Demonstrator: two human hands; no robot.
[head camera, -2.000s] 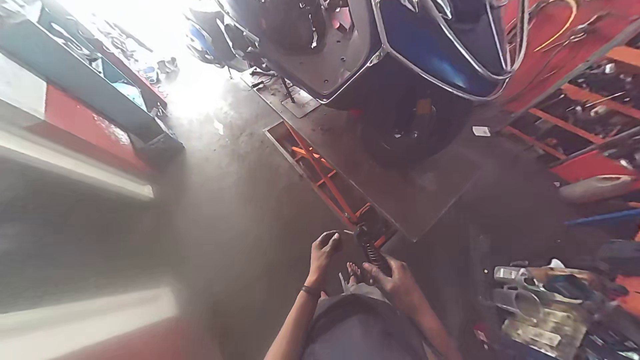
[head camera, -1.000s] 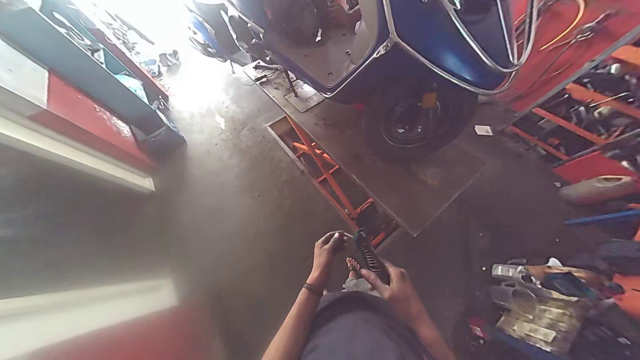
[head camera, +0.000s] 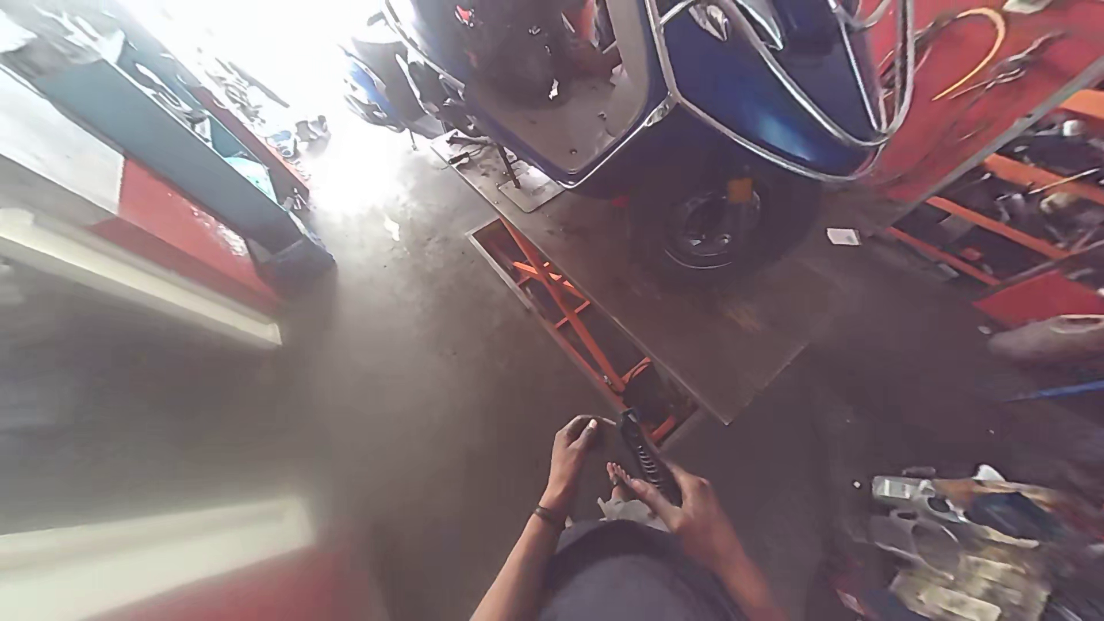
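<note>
My right hand (head camera: 681, 509) is closed around a black ribbed tool or part (head camera: 647, 453), whose kind I cannot tell; its narrower end points up and to the left. Just left of that end, my left hand (head camera: 575, 440) pinches something thin and small between thumb and fingers, too fine to name. A dark band circles my left wrist. Beyond both hands, a blue motor scooter (head camera: 733, 95) with chrome guard bars stands on a flat metal lift platform (head camera: 742, 345). Orange scissor arms (head camera: 569, 310) show under the platform's left edge.
Blue-grey shelving (head camera: 172, 147) with tools runs along the upper left. At right are a red workbench (head camera: 966, 112) and orange-framed racks (head camera: 1026, 228) full of parts. Mixed parts and packets (head camera: 966, 552) lie at the lower right. A second vehicle stands behind the scooter.
</note>
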